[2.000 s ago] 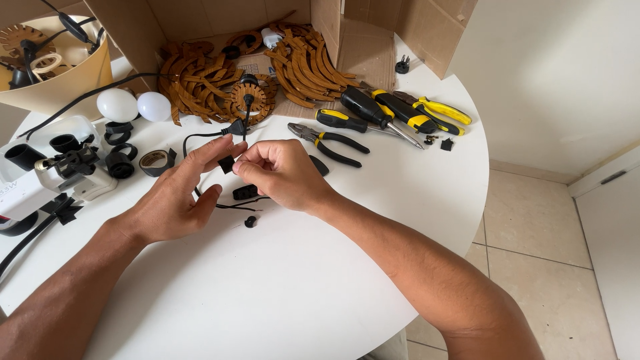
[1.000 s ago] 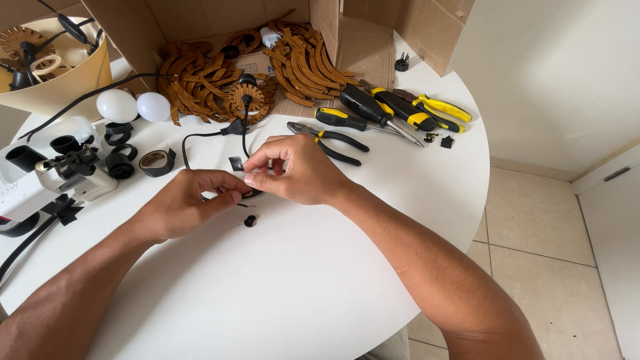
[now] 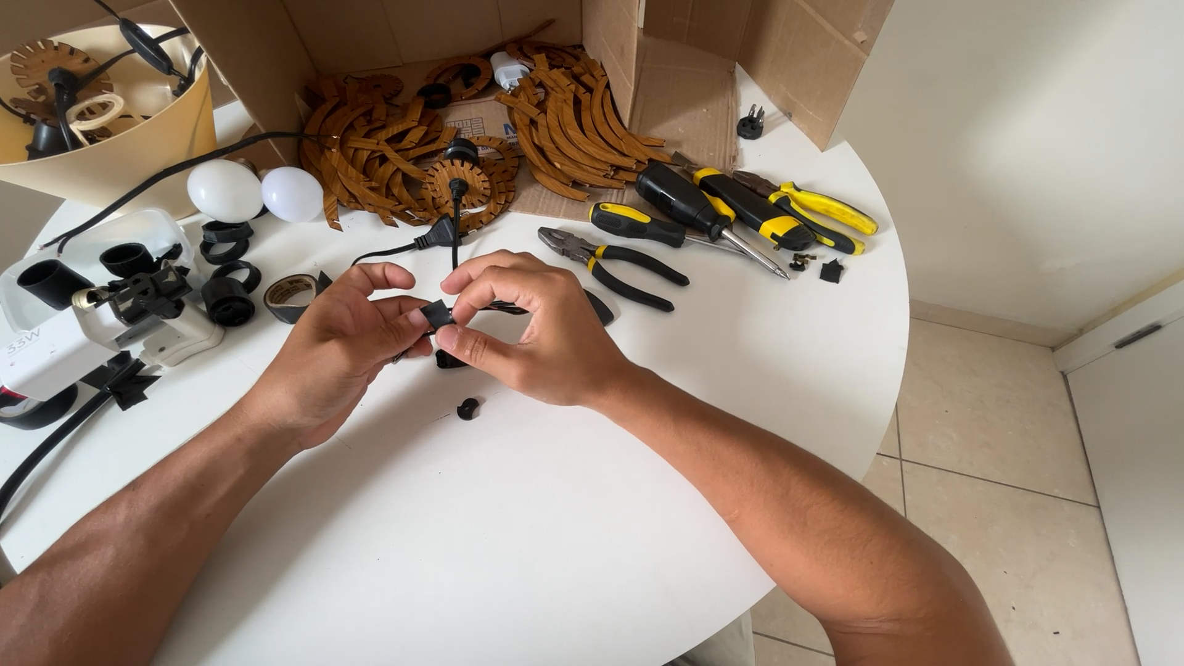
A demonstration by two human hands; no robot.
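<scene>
My left hand (image 3: 347, 347) pinches a short piece of black tape (image 3: 437, 314) between thumb and fingers. From the right, my right hand (image 3: 532, 328) meets it, its fingertips on the edge of the tape and a thin black wire. Part of the wire is hidden by the fingers. Directly under the fingertips a small black plastic part (image 3: 450, 360) shows on the white table, and nearer to me lies a small round black piece (image 3: 468, 408). Behind the hands, a black cord with a plug (image 3: 437, 235) runs close to a slotted wooden disc (image 3: 457, 185).
Combination pliers (image 3: 610, 266), a yellow-black screwdriver (image 3: 638, 225) and yellow-handled pliers (image 3: 828, 208) lie behind and right. A tape roll (image 3: 290, 296), white bulbs (image 3: 225, 191) and black rings (image 3: 228, 291) stand left. Curved wooden pieces (image 3: 379, 153) fill a cardboard box (image 3: 684, 102). The round table's edge (image 3: 902, 305) is right.
Both hands have come together around the black tape, which one second ago showed by my right hand's fingertips, with my left hand lower. The tools and wooden pieces have not moved.
</scene>
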